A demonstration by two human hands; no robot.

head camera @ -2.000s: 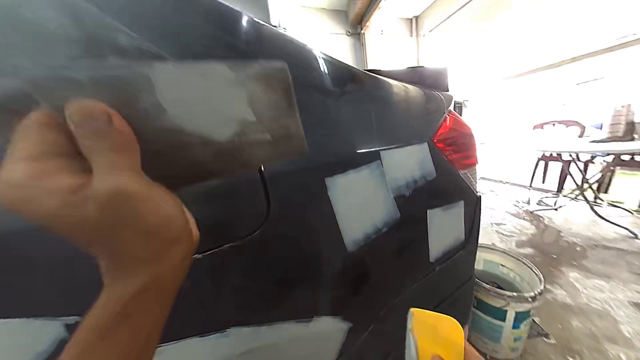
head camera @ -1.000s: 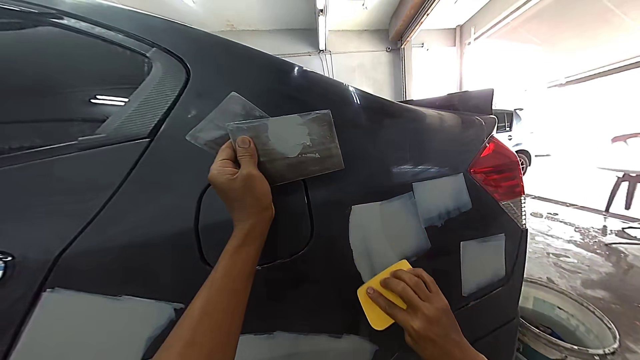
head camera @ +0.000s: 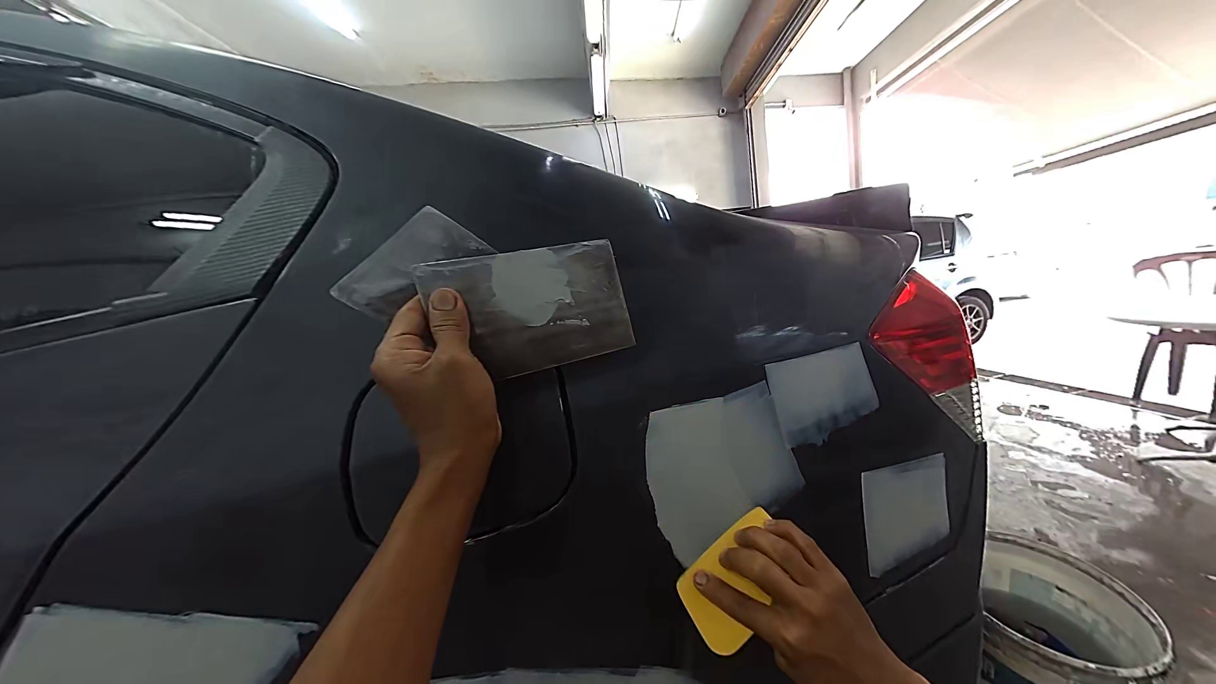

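Note:
My left hand (head camera: 439,375) grips two thin flat plates, one overlapping the other. The front plate (head camera: 594,299) carries a smear of grey body filler (head camera: 528,285); the rear plate (head camera: 408,256) juts out to the upper left. Fingers of my right hand (head camera: 793,589) press on a yellow plastic spreader (head camera: 727,608), whose upper edge lies at the lower border of a large grey filler patch (head camera: 698,475) on the dark car's rear quarter panel (head camera: 608,560). Two smaller patches, one upper right (head camera: 822,389) and one near the rear edge (head camera: 905,513), show beside it.
A red tail light (head camera: 926,332) sits at the car's rear corner. Below right stands an open bucket (head camera: 1073,598) on the wet floor (head camera: 1054,475). The fuel door (head camera: 513,456) is behind my left forearm. Farther back are a table (head camera: 1168,309), a chair and a light-coloured car (head camera: 988,261).
The large filler patch has grown down and to the left since the earliest frame. Since then my right hand has come into view with the yellow spreader. The view has shifted widely.

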